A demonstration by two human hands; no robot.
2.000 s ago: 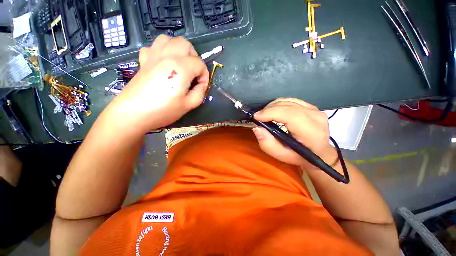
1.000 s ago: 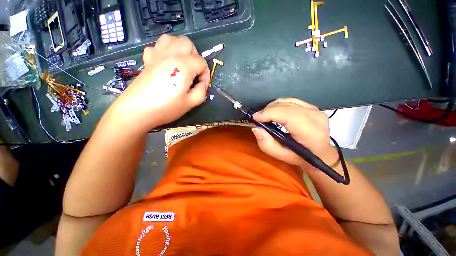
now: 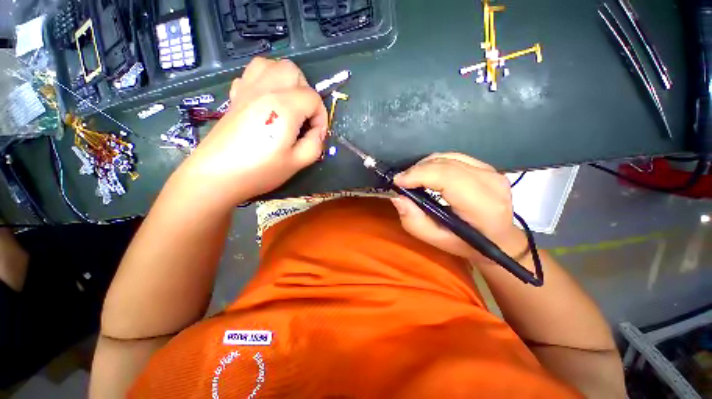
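Observation:
My right hand (image 3: 461, 204) grips the black soldering iron (image 3: 468, 231), its metal tip pointing up-left. The tip is close to a thin yellow flex cable (image 3: 334, 109) beside my left fingertips; whether they touch is too small to tell. My left hand (image 3: 273, 128) is bent over the mat with its fingers pinched together at the flex cable's lower end. The fingertips are partly hidden, so what lies between them does not show clearly. A small white part (image 3: 336, 79) lies just above the flex cable. Several flex cables (image 3: 492, 58) lie crossed on the mat to the right.
A parts tray (image 3: 382, 35) with black housings and a keypad phone (image 3: 175, 43) is at the back left. A flex cable pile (image 3: 105, 156) and wired parts (image 3: 187, 125) lie left of my left hand. Tweezers (image 3: 636, 66) lie at right. A person's arm (image 3: 12, 261) shows at far left.
The iron's tip has drawn back very slightly from the flex cable. My left hand stays in nearly the same place.

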